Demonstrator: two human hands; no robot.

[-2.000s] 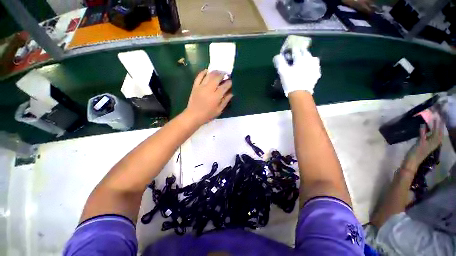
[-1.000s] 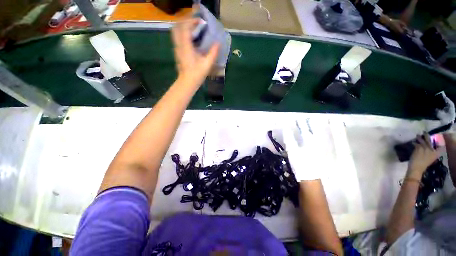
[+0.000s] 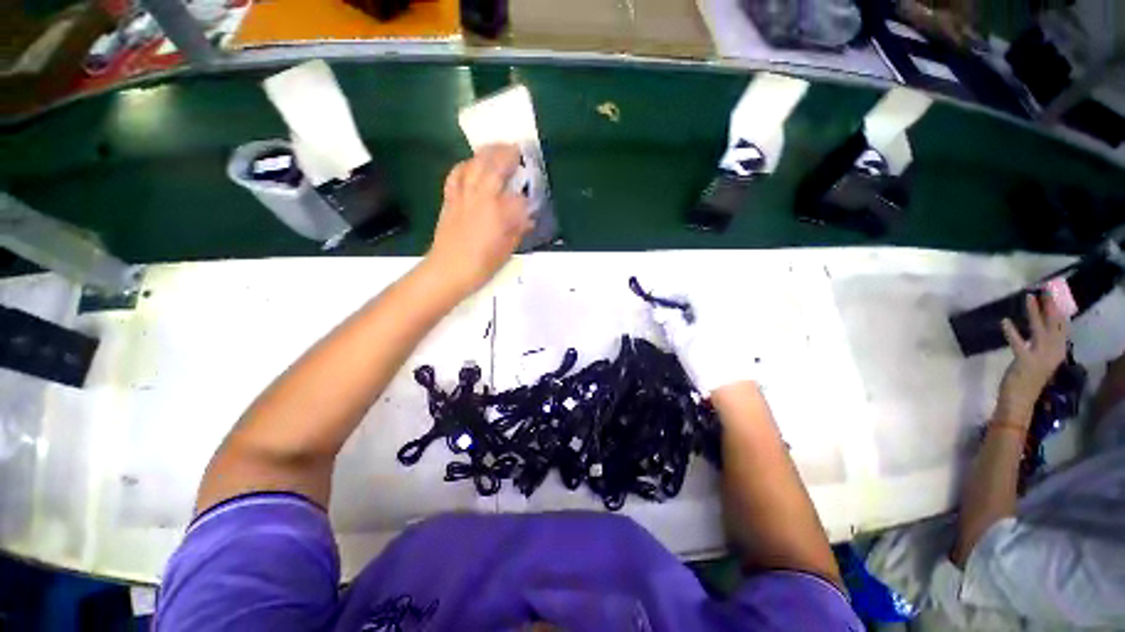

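Observation:
My bare left hand (image 3: 485, 212) is at an open retail box with an upright white flap (image 3: 500, 117) on the green belt. Its fingers close around the box below the flap. A grey-white surface (image 3: 535, 198) shows beside the fingers; whether it is bag or box is unclear. My right hand (image 3: 706, 349), in a white glove, is low over the white bench at the upper right of the cable heap (image 3: 592, 426). Its fingertips pinch a black cable (image 3: 656, 296), whose looped end points up and left. The glove is slightly blurred.
A bagged device (image 3: 278, 185) leans beside an open box (image 3: 360, 200) on the belt, left. Two open boxes (image 3: 719, 198) (image 3: 851, 188) stand right. A black box (image 3: 47, 346) lies at the bench's far left. Another person's hand (image 3: 1036, 346) holds a black box (image 3: 987, 324) at right.
My left hand has come down from holding the bagged device in the air to the box. My right hand has moved left and taken hold of a cable. The belt boxes appear shifted right.

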